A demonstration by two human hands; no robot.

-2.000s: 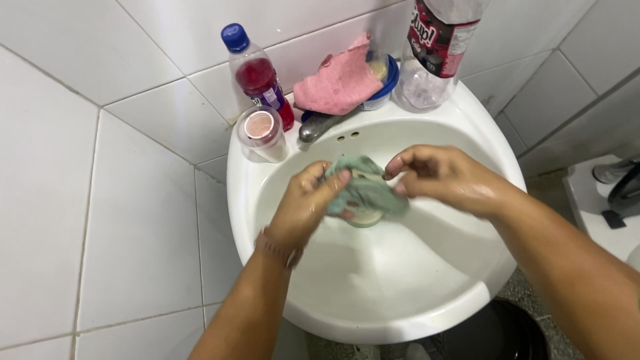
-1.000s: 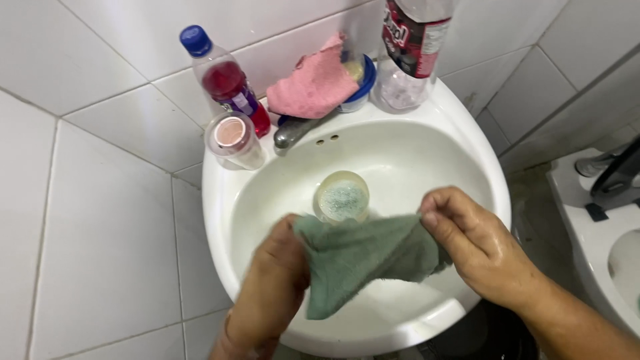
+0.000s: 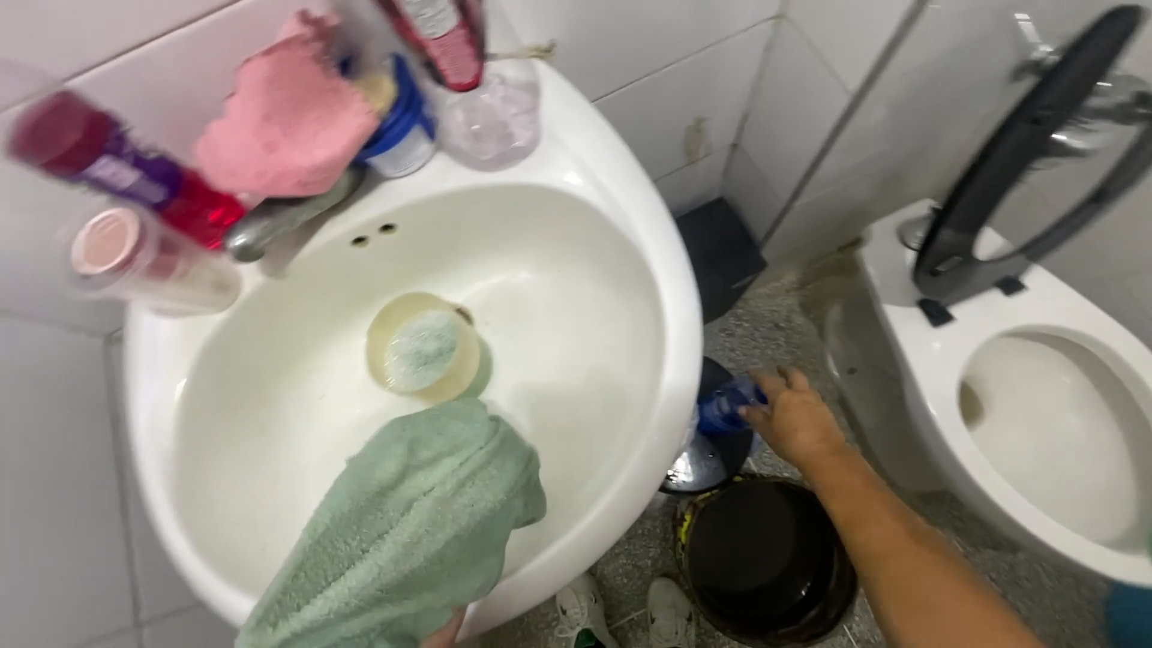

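Observation:
A green cloth (image 3: 423, 531) hangs over the near side of the white washbasin (image 3: 585, 306), covering most of my left hand (image 3: 443, 630), which holds it; only a bit of skin shows at the bottom. Low beside the basin's right edge, my right hand (image 3: 792, 414) has its fingers on the blue top of a bottle (image 3: 727, 407), partly hidden by the rim. Inside the basin sits a small round yellowish container (image 3: 382, 346) with whitish-green foam or powder (image 3: 423, 349) in it.
On the basin's back ledge are a red-liquid bottle (image 3: 135, 171), a clear cup (image 3: 180, 270), a pink cloth (image 3: 288, 117) over the faucet (image 3: 288, 216), a blue-rimmed tub (image 3: 400, 126) and a clear plastic bottle (image 3: 490, 117). A dark bucket (image 3: 765, 558) and a toilet (image 3: 1062, 432) stand at right.
My right hand has let go of the green cloth and moved right and down beside the basin to the blue-topped bottle. The cloth stays with my left hand. The view has shifted right.

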